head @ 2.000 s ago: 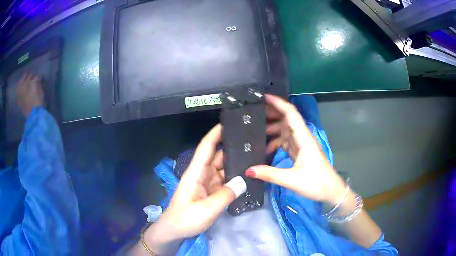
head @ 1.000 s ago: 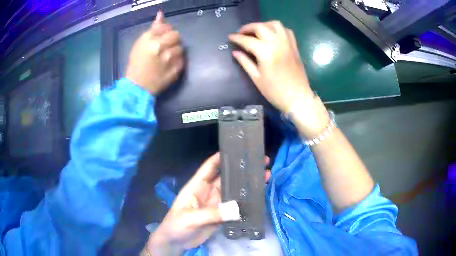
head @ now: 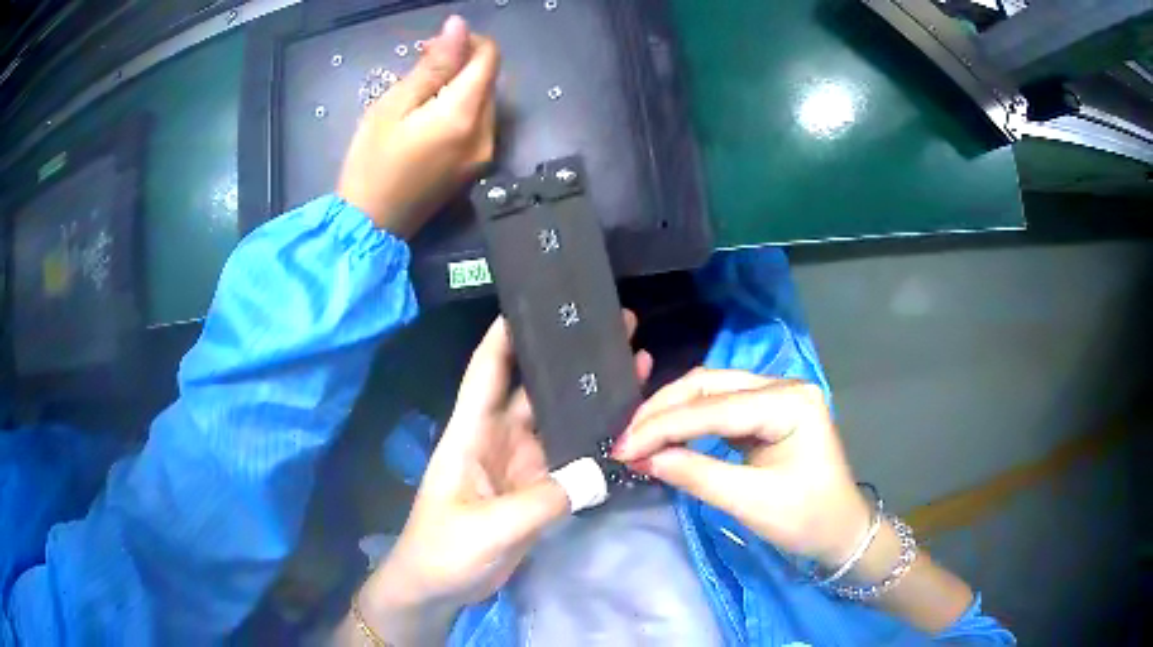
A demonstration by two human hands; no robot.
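Note:
My left hand (head: pixel 474 506), with a white wrap on its thumb, holds a dark carrier plate (head: pixel 556 284) from below and the left. The plate has two round screws at its far end and small silver marks or seats along its face. My right hand (head: pixel 746 461) has its thumb and forefinger pinched at the plate's near right corner. Whether they hold a tiny part cannot be seen. The black parts tray (head: pixel 689 190) lies behind the plate, with small silver rings (head: pixel 378 86) in it, some in a pile and some scattered.
Another person's hand (head: pixel 424 133) and blue sleeve (head: pixel 291 329) reach over the tray from the left. A second dark tray (head: pixel 38 272) lies at the far left on the green bench top (head: pixel 784 164). A metal rail frame (head: pixel 942 57) stands at the upper right.
My right hand has come back from the tray to the near end of the plate. The plate has moved up and left and tilted. More rings show in the tray.

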